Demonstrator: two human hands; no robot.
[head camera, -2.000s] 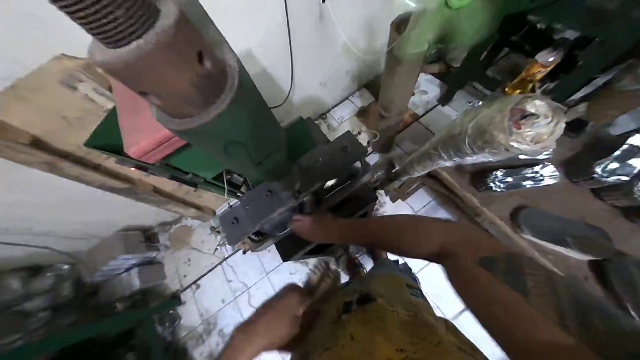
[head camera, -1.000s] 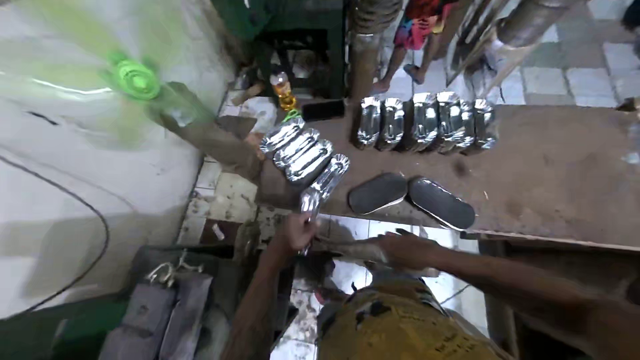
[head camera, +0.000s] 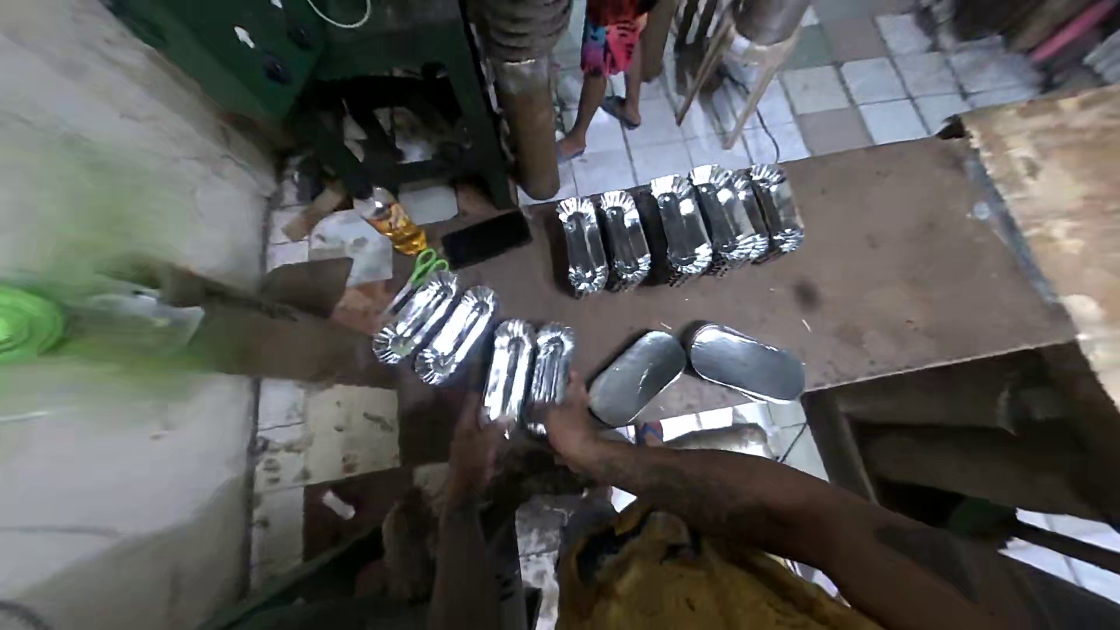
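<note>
Both hands are at the near edge of the brown bench, at two side-by-side stacks of silver foil trays. My left hand (head camera: 477, 446) touches the near end of the left stack (head camera: 508, 372); its fingers are blurred. Around the near right side of the other stack (head camera: 552, 367) bends my right hand (head camera: 573, 420); whether it grips is unclear. Two more fluted foil stacks, one of them here (head camera: 457, 334), lie slanted to the left. Flat oval silver sheets form two piles, one (head camera: 639, 376) just right of my right hand and another (head camera: 745, 361) beyond it.
Several foil stacks (head camera: 681, 226) line the bench's (head camera: 892, 280) far side. Green-handled scissors (head camera: 426, 265), a dark phone-like slab (head camera: 486, 238) and a bottle of amber liquid (head camera: 394, 223) are at the left. A person's legs (head camera: 604, 105) show beyond a metal post (head camera: 528, 122). A green fan (head camera: 26, 324) is far left.
The foil trays that were at my left hand one second ago now stand beside another stack, with both hands at them. My right hand has moved from the bench's near edge to the trays.
</note>
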